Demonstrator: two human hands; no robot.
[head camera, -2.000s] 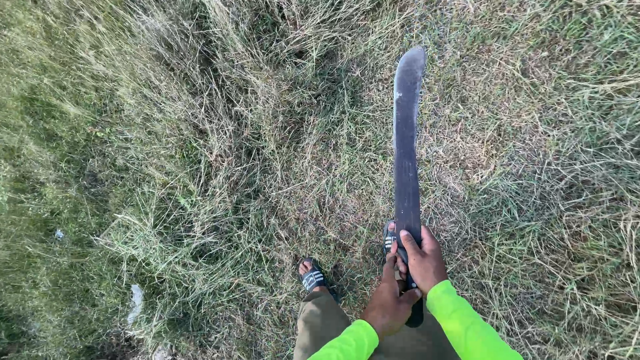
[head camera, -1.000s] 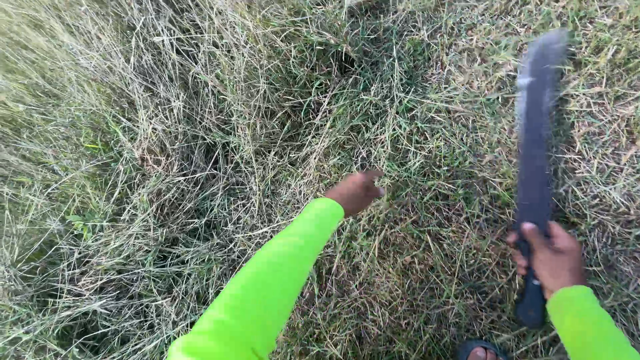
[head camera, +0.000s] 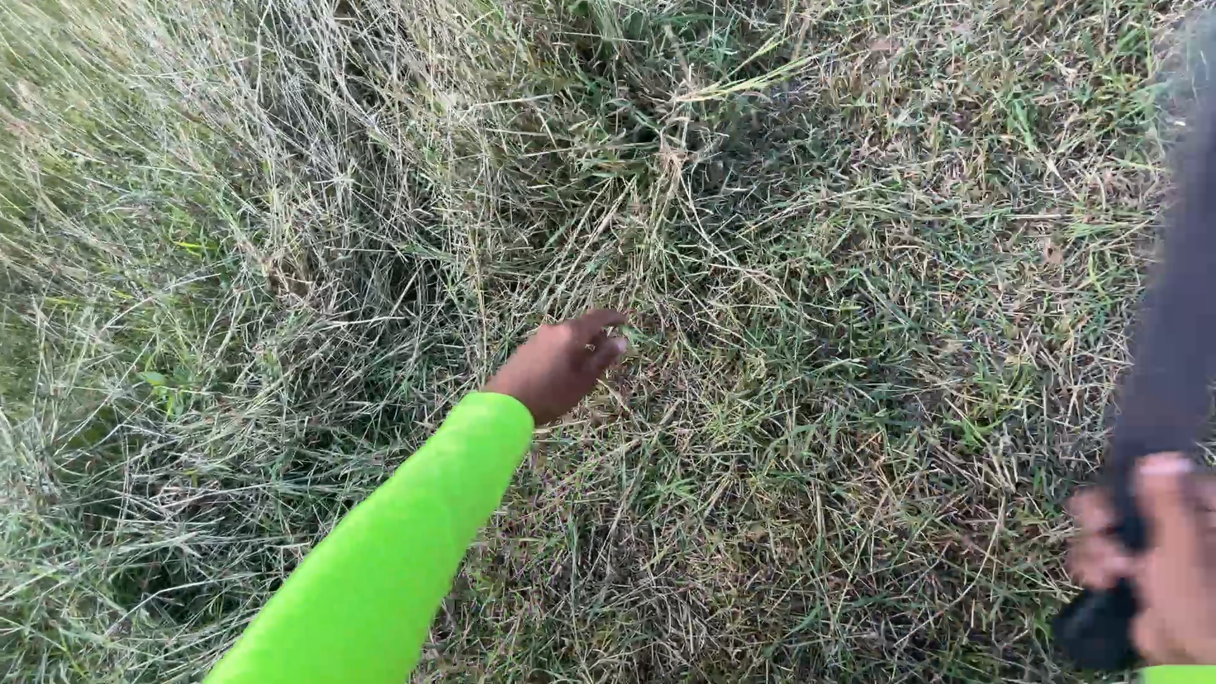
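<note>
My right hand (head camera: 1154, 560), at the right edge of the view, is closed around the black handle of a machete (head camera: 1164, 351). The dark blade points up along the right edge, blurred, and its tip is partly out of view. My left hand (head camera: 565, 366) is near the middle, over the grass, with its fingers curled and thumb and fingertips slightly apart. Nothing shows clearly in it, though a few thin grass stems lie near the fingertips. A bright green sleeve (head camera: 389, 560) covers the left forearm.
Tall, dry and green grass (head camera: 313, 142) stands thickly on the left and upper left. Shorter, trampled grass (head camera: 855, 456) covers the ground in the middle and on the right. A yellowish stem (head camera: 750, 84) leans at the top.
Both hands were together on the machete two seconds ago; my left hand has since let go and moved left. The machete, in my right hand, is now at the right edge. The feet have left view.
</note>
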